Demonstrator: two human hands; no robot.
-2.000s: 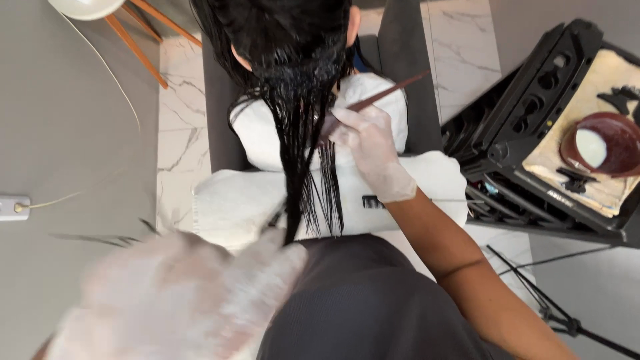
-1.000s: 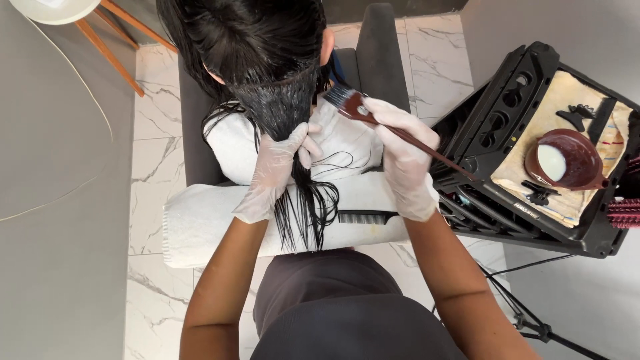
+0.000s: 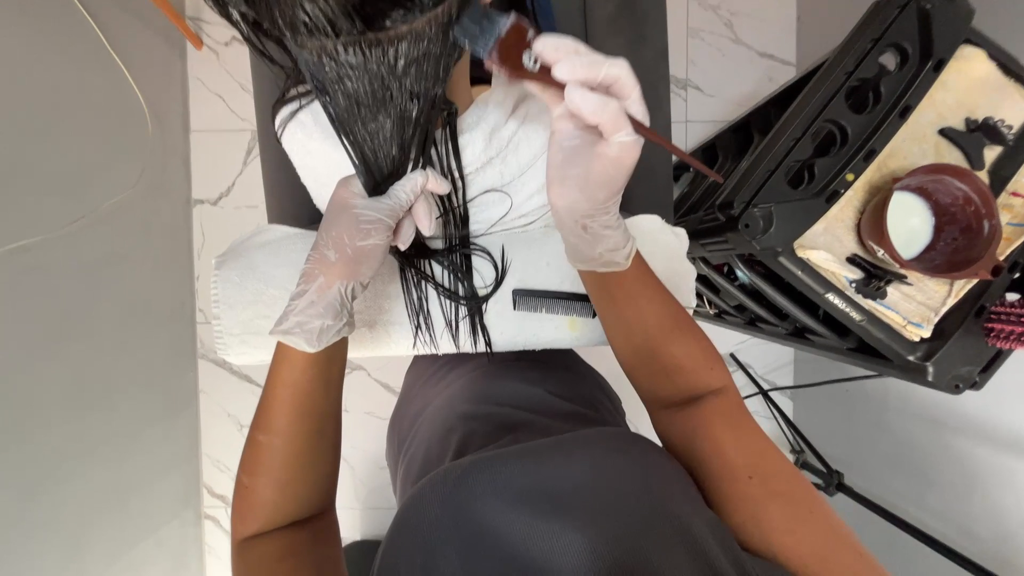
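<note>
Wet black hair [image 3: 376, 104] of a seated person hangs over white towels. My gloved left hand [image 3: 368, 232] grips a gathered section of it near its lower part, with loose ends spilling below the fingers. In my gloved right hand [image 3: 596, 136] is a brown tint brush [image 3: 512, 52], its bristles beside the upper right of the hair and its thin handle pointing down to the right. A black comb [image 3: 554, 303] lies on the rolled white towel [image 3: 272, 280], left of my right wrist. Off to the right, a brown bowl [image 3: 964, 212] holds some white cream.
At the right stands a black plastic salon trolley [image 3: 808, 152], its top covered by a stained cloth [image 3: 832, 240]. Black hair clips [image 3: 876, 278] lie by the bowl, and a pink-bristled round brush [image 3: 1004, 322] is at the edge. A black tripod leg [image 3: 896, 516] and cable are lower right.
Two seconds ago my left hand was low at the left, blurred; it has since taken hold of the hair section. My right hand has raised the brush beside the hair.
</note>
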